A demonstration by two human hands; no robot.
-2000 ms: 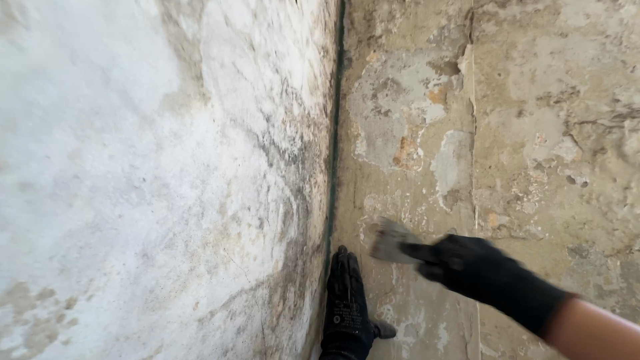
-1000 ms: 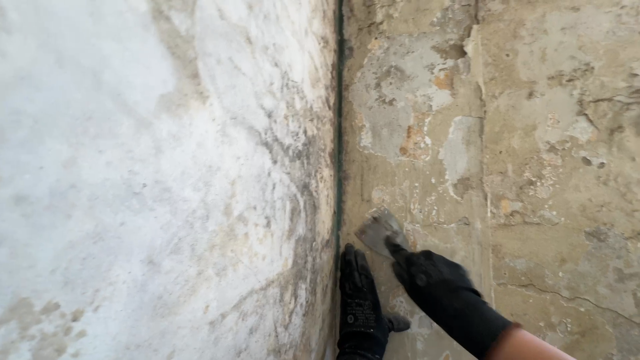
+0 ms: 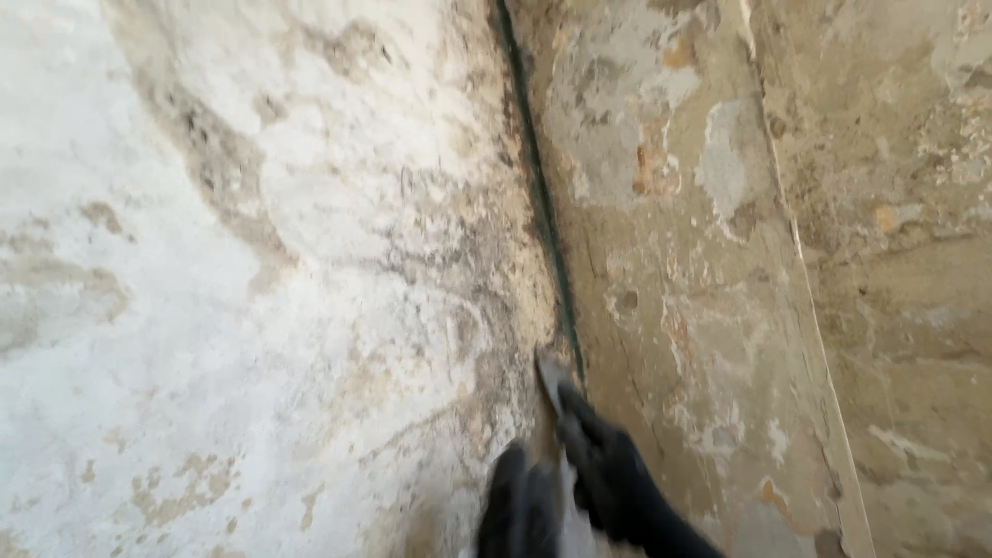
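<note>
My right hand [image 3: 612, 473], in a black glove, grips a putty knife [image 3: 552, 381]. The metal blade lies at the edge of the white wall [image 3: 310, 341], just left of the dark green strip [image 3: 546, 225] in the corner. To the left of it and lower, at the bottom edge, my left hand [image 3: 519, 504], also black-gloved, is blurred by motion. It shows no tool, and its fingers point upward near the white wall; whether they touch it I cannot tell.
On the right stands a beige wall [image 3: 713, 310] with patches of flaked paint and exposed plaster. A raised pale seam [image 3: 802, 256] runs down it. The white wall bears dark stains and peeled spots near the corner.
The putty knife in my right hand has gone from the beige wall to the white wall's edge at the corner. The view has shifted and tilted.
</note>
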